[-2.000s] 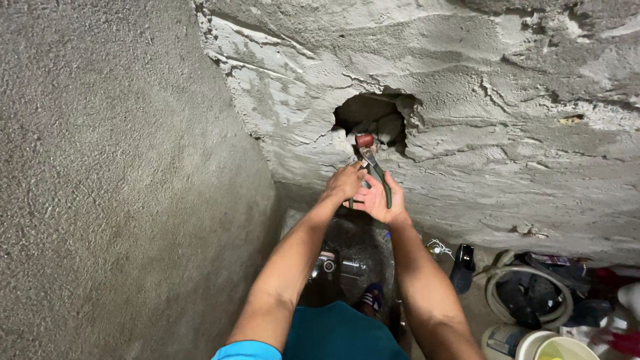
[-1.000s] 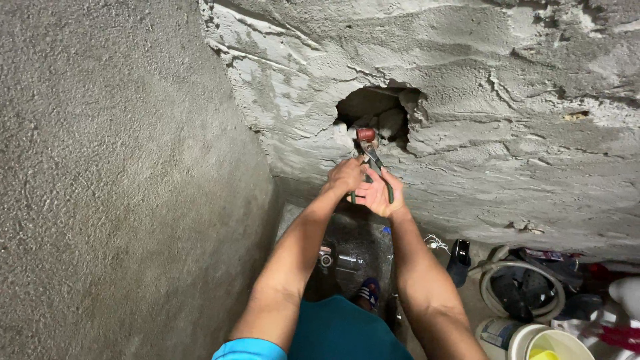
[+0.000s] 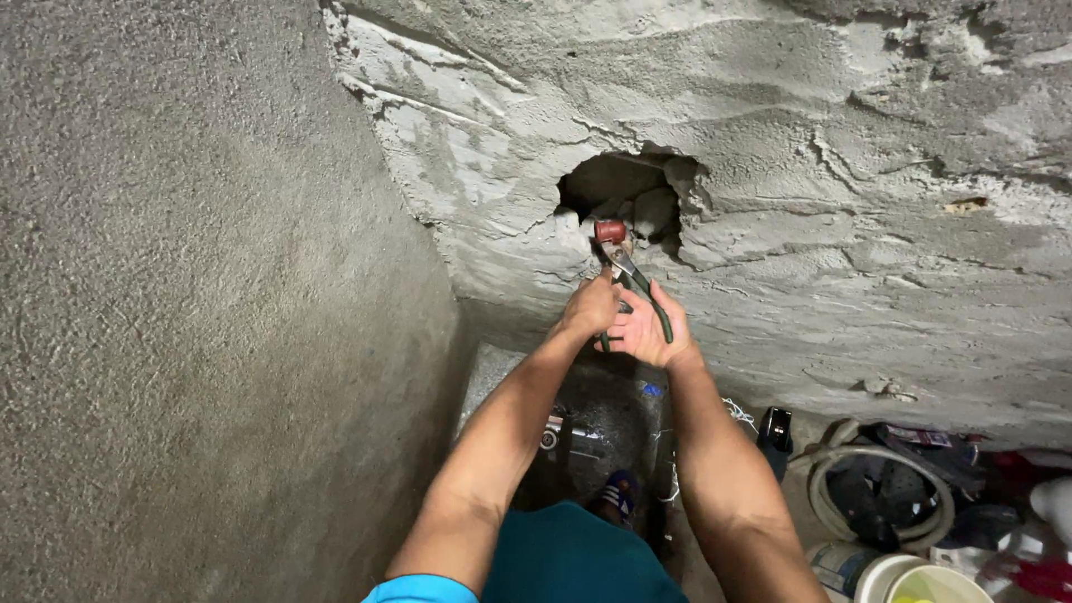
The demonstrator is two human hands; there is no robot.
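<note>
A red pipe fitting [image 3: 610, 232] sits at the lower edge of a broken hole [image 3: 624, 180] in the rough cement wall. Just below it are the metal jaws of pliers [image 3: 621, 259] with dark green handles; whether the jaws grip anything is hard to tell. My right hand [image 3: 649, 328] is palm up around the pliers' handles, with one handle along the thumb side and the fingers partly bent. Close by on the left, my left hand [image 3: 593, 306] has its fingertips near the pliers' head, below the fitting; what they pinch is hidden.
A plastered wall [image 3: 226, 301] rises close on the left. At lower right lie a coiled hose [image 3: 942, 502], dark bags and a bucket [image 3: 892, 578]. White string [image 3: 739, 412] and a dark object [image 3: 777, 431] lie by the wall's foot. A sandalled foot [image 3: 618, 494] stands below.
</note>
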